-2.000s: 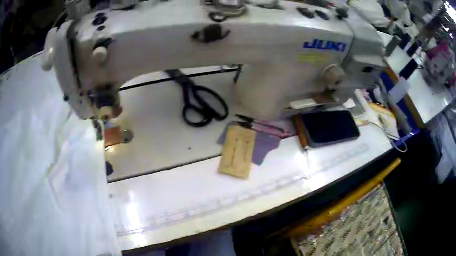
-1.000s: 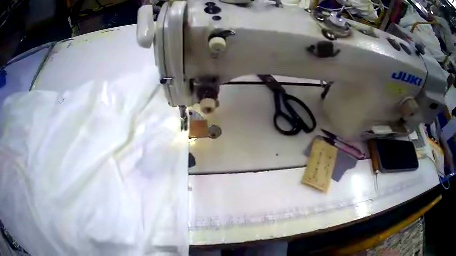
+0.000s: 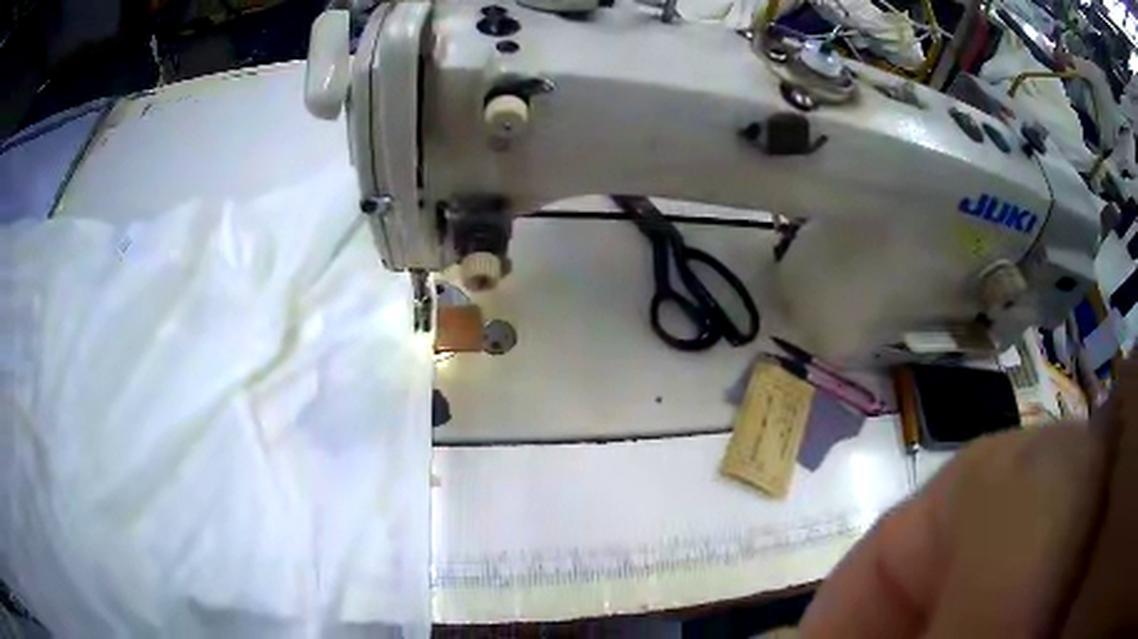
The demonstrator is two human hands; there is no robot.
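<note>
A large white fabric piece [image 3: 212, 412] lies crumpled over the left of the table, its straight right edge running down from the presser foot [image 3: 422, 303] of the cream-white sewing machine [image 3: 649, 137]. A copper-brown plate [image 3: 459, 328] with a round silver thumbscrew [image 3: 499, 336] sits beside the foot. My right hand [image 3: 986, 549] is large, blurred and cut off at the lower right corner; its fingertips are not clear and I cannot tell whether it holds anything. It does not touch the fabric. My left hand is out of the picture.
Black-handled shears [image 3: 699, 293] lie under the machine arm. A tan ticket [image 3: 769, 428] on a grey-purple scrap [image 3: 830, 431], pink snips [image 3: 836, 385], a wooden-handled tool [image 3: 909, 409] and a black phone [image 3: 963, 404] lie to the right. A printed scale [image 3: 649, 549] runs along the front edge.
My right hand has come into view at the lower right. The camera view first swung left, then shifted slightly. The fabric still lies at the presser foot.
</note>
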